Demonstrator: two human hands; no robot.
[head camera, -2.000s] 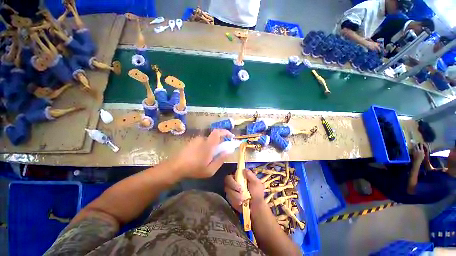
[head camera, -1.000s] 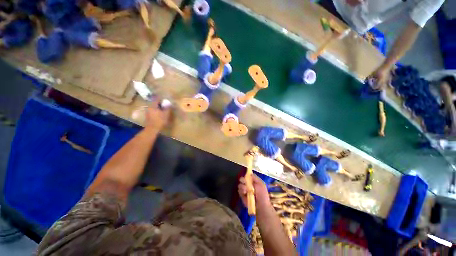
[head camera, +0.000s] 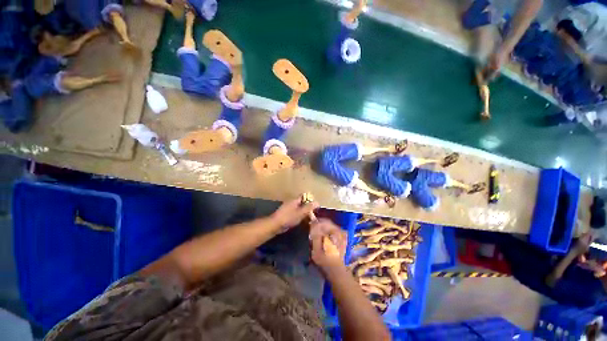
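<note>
My left hand (head camera: 296, 212) and my right hand (head camera: 328, 244) are close together below the bench edge. Both grip one tan doll leg (head camera: 313, 216), which is mostly hidden by the fingers. Its narrow end shows above my left hand. On the bench, several blue lower bodies (head camera: 338, 164) lie with tan legs towards the right. Two more pairs of legs stand inverted, soles up, such as the sole (head camera: 273, 164). White glue bottles (head camera: 156, 99) lie at the left, with a labelled bottle (head camera: 166, 154) beside them.
A blue bin (head camera: 426, 266) of tan legs is below the bench. A larger blue crate (head camera: 66, 246) is lower left. A heap of lower bodies (head camera: 43, 76) lies upper left. A striped knife (head camera: 494, 186) and small crate (head camera: 554, 210) are at right. Another person's hand (head camera: 494, 66) holds a leg over the green belt.
My left hand has moved from beside the glue bottles to the leg in my right hand; the glue bottle seen in it earliest is gone. The camera view has turned. The other person's hand has moved.
</note>
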